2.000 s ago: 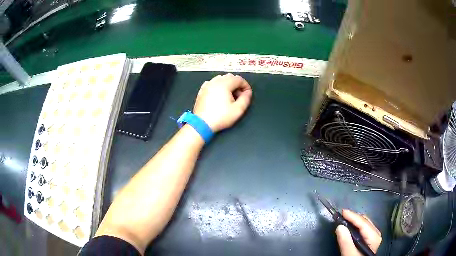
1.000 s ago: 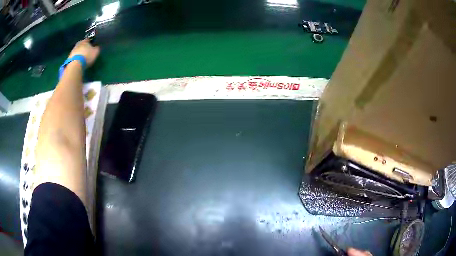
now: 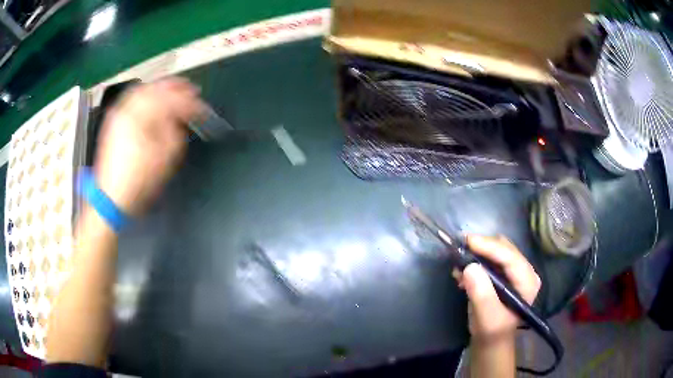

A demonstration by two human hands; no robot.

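Note:
My right hand (image 3: 498,284) grips the black soldering iron (image 3: 505,288), its metal tip pointing up and left above the mat. My left hand (image 3: 147,140), blurred and with a blue wrist strap (image 3: 102,199), is at the left over the phone. Its fingertips pinch a small pale piece (image 3: 211,124), which looks like a circuit board. A pale narrow strip (image 3: 288,146), perhaps another board, lies on the dark green mat to the right of it. Blur hides the details of both pieces.
The component tray (image 3: 44,170) stands at the left, beside the partly hidden phone (image 3: 118,90). The black extractor fan (image 3: 428,111) sits under the cardboard hood (image 3: 457,33), with a mesh mat before it. Right are the tip-cleaning pot (image 3: 567,218) and white fan (image 3: 638,88).
My left hand has come back from the conveyor to the bench with a small pale piece. The pale strip now shows on the mat. The view has turned right, showing more of the right hand and iron.

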